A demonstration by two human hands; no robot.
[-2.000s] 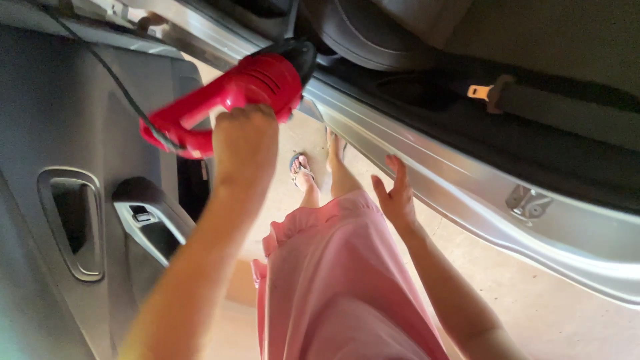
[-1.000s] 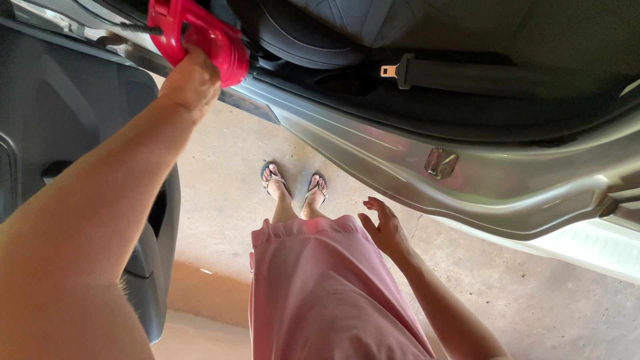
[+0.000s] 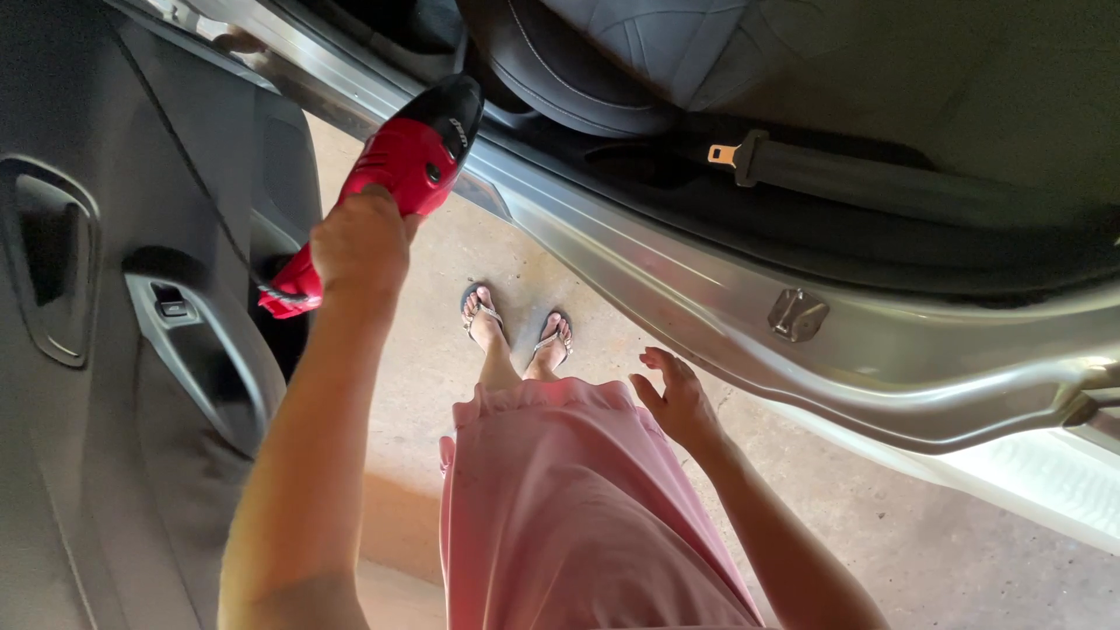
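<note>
My left hand (image 3: pixel 363 236) grips the handle of a red and black corded handheld vacuum cleaner (image 3: pixel 398 162). Its black nose points up and right, over the silver door sill (image 3: pixel 534 188) of a car. A dark cord (image 3: pixel 188 162) runs from the rear of the handle up along the door panel. Nothing is in my right hand (image 3: pixel 678 394), which hangs with fingers apart beside the pink skirt, below the edge of the car body. The far side of the vacuum's handle is hidden behind my left hand.
An open car door (image 3: pixel 175 350) with its pull handle stands at the left. At the top lie a car seat (image 3: pixel 595 79) and a seat belt buckle tongue (image 3: pixel 722 155). A metal door striker (image 3: pixel 797 315) sticks out from the frame. My sandalled feet stand on the concrete floor (image 3: pixel 604 350).
The vacuum, at the top edge by the seat a second ago, is now lower and between the door and the sill, still in my left hand. The view has shifted.
</note>
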